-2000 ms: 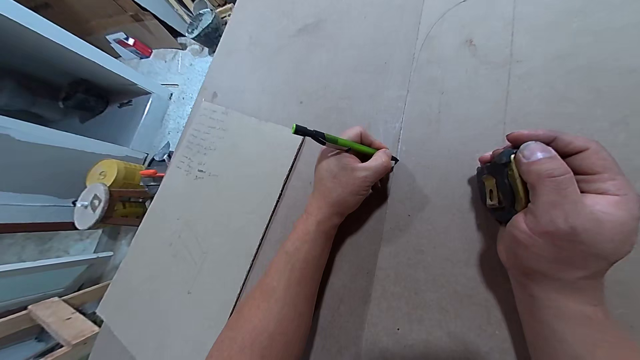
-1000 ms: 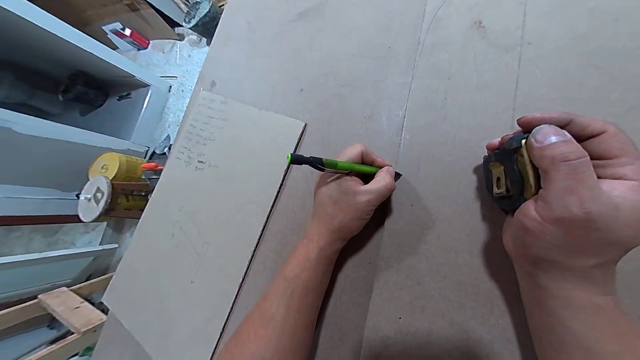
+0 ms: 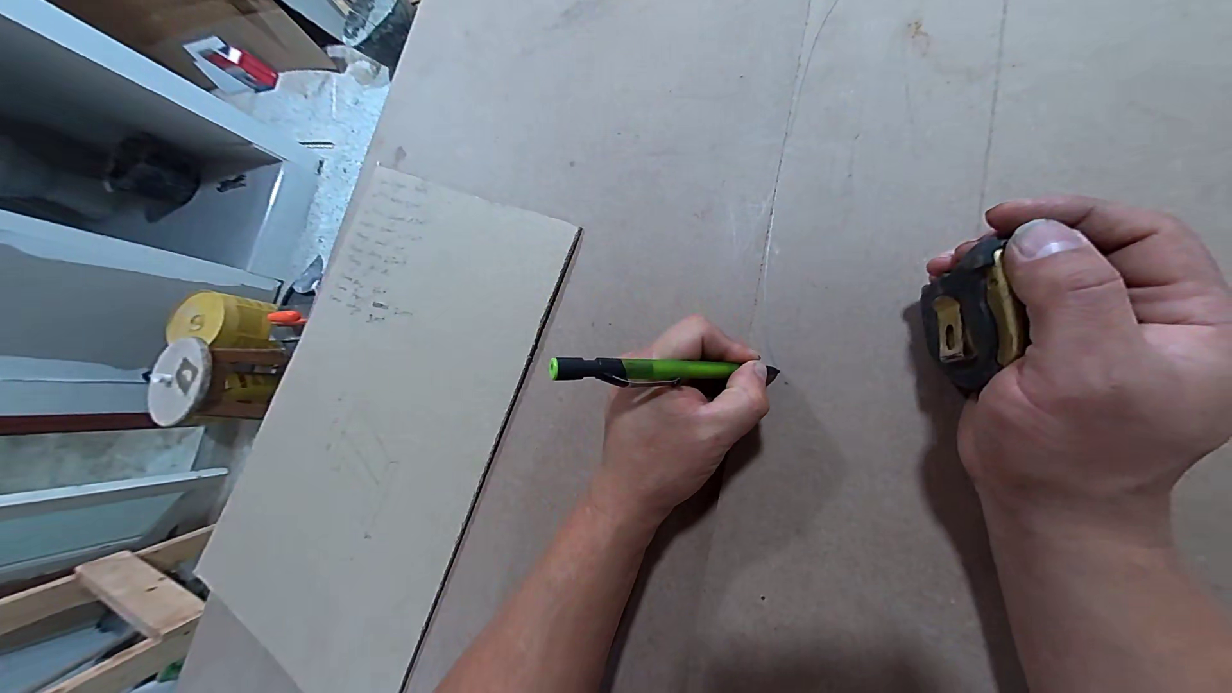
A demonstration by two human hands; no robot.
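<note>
My left hand (image 3: pixel 674 419) holds a green and black mechanical pencil (image 3: pixel 674 371) with its tip at the surface of a large brownish board (image 3: pixel 654 135), just below the end of a thin line drawn on it. To the right, my right hand (image 3: pixel 1088 318) grips a black and yellow tape measure (image 3: pixel 972 313) above the same board, thumb on its top. No blade is seen pulled out. More drawn lines, one of them curved, run near the top of the board. At left lies a paler panel (image 3: pixel 433 385) with handwriting near its upper corner.
Beyond the board's left edge are grey open cabinets (image 3: pixel 125 318), a yellow container (image 3: pixel 221 320), a round white-lidded item (image 3: pixel 179 381) and a wooden frame (image 3: pixel 144 592) at lower left. A red and white item (image 3: pixel 241 65) lies near a cardboard piece at upper left.
The pencil lies closer to level than two seconds ago, its tip still near the drawn line. Both hands keep their holds.
</note>
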